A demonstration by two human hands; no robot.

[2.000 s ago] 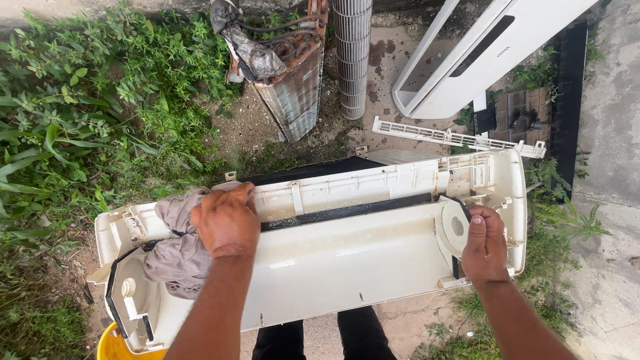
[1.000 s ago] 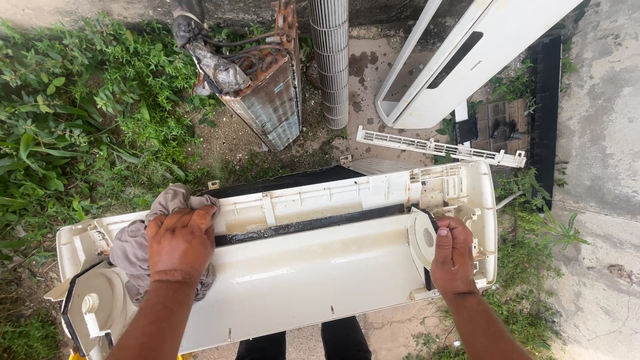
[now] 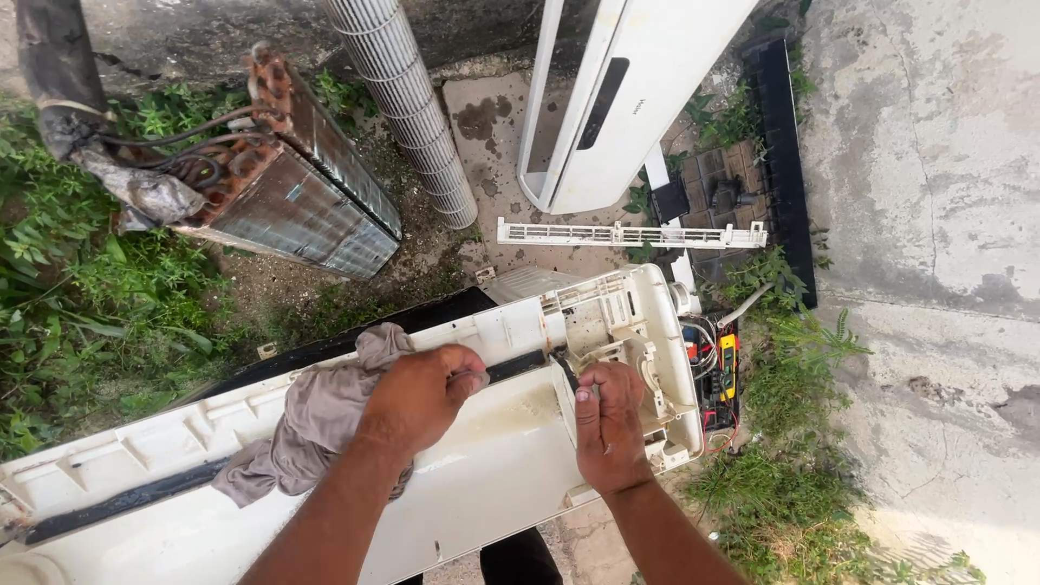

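Note:
A white plastic chassis of a split air conditioner (image 3: 479,455) lies across the view, tilted up toward the right. My left hand (image 3: 422,394) is shut on a crumpled grey-brown cloth (image 3: 317,414), which rests on the chassis; an edge of it pokes out by the thumb. Under the cloth runs a black strip (image 3: 122,500) along the trough. At the chassis's right end, my right hand (image 3: 608,422) grips the upright white end plate (image 3: 562,398), with its dark edge between thumb and fingers. The fingertips of this hand are partly hidden.
Beyond the chassis stand a rusty finned coil (image 3: 301,203) and a cylindrical blower wheel (image 3: 406,114). A white Haier front cover (image 3: 642,97) leans at the back. A white slotted strip (image 3: 630,236) lies before it. Tools in an open case (image 3: 719,374) sit right of the chassis, beside weeds.
My left hand has moved right along the chassis with the cloth, closer to my right hand. My right hand stays at the end plate. The view has shifted to the right.

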